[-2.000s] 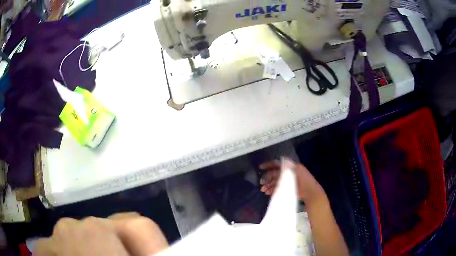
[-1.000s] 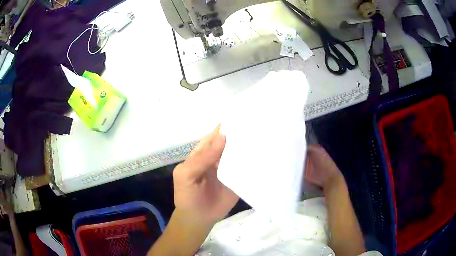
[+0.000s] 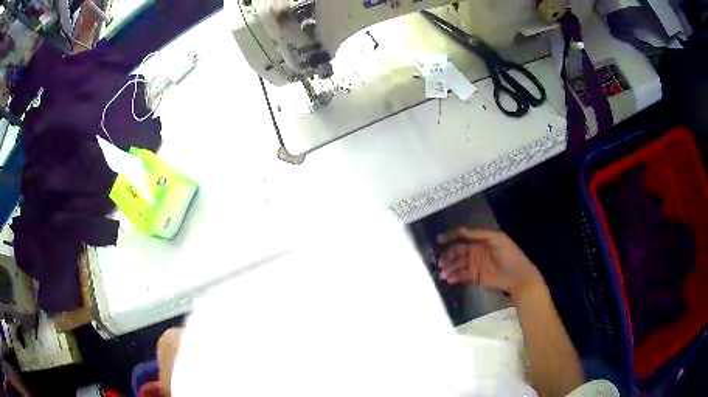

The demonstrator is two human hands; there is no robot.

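Observation:
A large white tissue (image 3: 318, 318) fills the lower middle, close to the camera and overexposed. My left hand (image 3: 166, 358) shows only as a few fingers at the tissue's left edge; the rest is hidden behind the tissue. My right hand (image 3: 485, 262) is over the lap below the table edge, fingers loosely curled and apart, with nothing in it. A green-yellow tissue pack (image 3: 164, 203) stands on the white tabletop (image 3: 225, 139) at left, a white tissue sticking out of its opening.
The cream sewing machine (image 3: 373, 15) stands at the back, its needle area (image 3: 320, 91) at the left end. Black scissors (image 3: 508, 77) and paper tags (image 3: 444, 79) lie beside it. Purple fabric (image 3: 70, 155) lies at left, near a white cable (image 3: 116, 108). A red basket (image 3: 660, 256) is at right.
The tissue has come down and closer to the camera, covering more of the view. My left hand has moved left and down, mostly behind it. My right hand's fingers now show clear of the tissue.

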